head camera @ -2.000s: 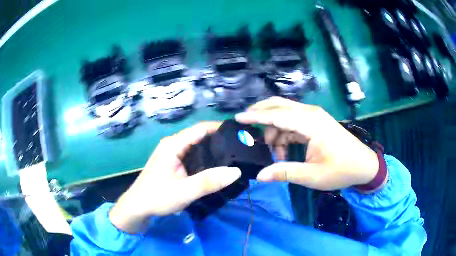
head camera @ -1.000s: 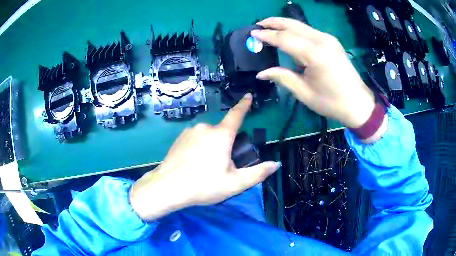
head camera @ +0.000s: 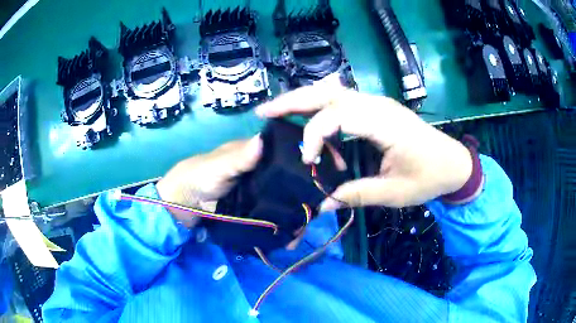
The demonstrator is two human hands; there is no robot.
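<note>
Black blower fans (head camera: 271, 176), blurred, are held together above my lap; how many there are I cannot tell. Thin red, yellow and black lead wires (head camera: 309, 255) hang from them, with small white plugs at their ends. My left hand (head camera: 211, 176) grips the black parts from the left side. My right hand (head camera: 391, 151) has its fingertips and thumb on their right side, partly hiding them. Several black fan housings (head camera: 234, 57) with comb-like teeth and round openings stand in a row on the green bench.
The electric screwdriver (head camera: 404, 60) lies on the bench at the right. Finished-looking assemblies (head camera: 496, 63) with round labels stand at the far right. The screw tray (head camera: 9, 139) is at the left edge above a paper sheet (head camera: 28, 233). Wired fans lie in a crate (head camera: 410, 243) below the bench.
Both hands have come back from the rightmost housing to above my lap. The black fan that covered that housing has been lifted off, and wires now dangle from the held parts.
</note>
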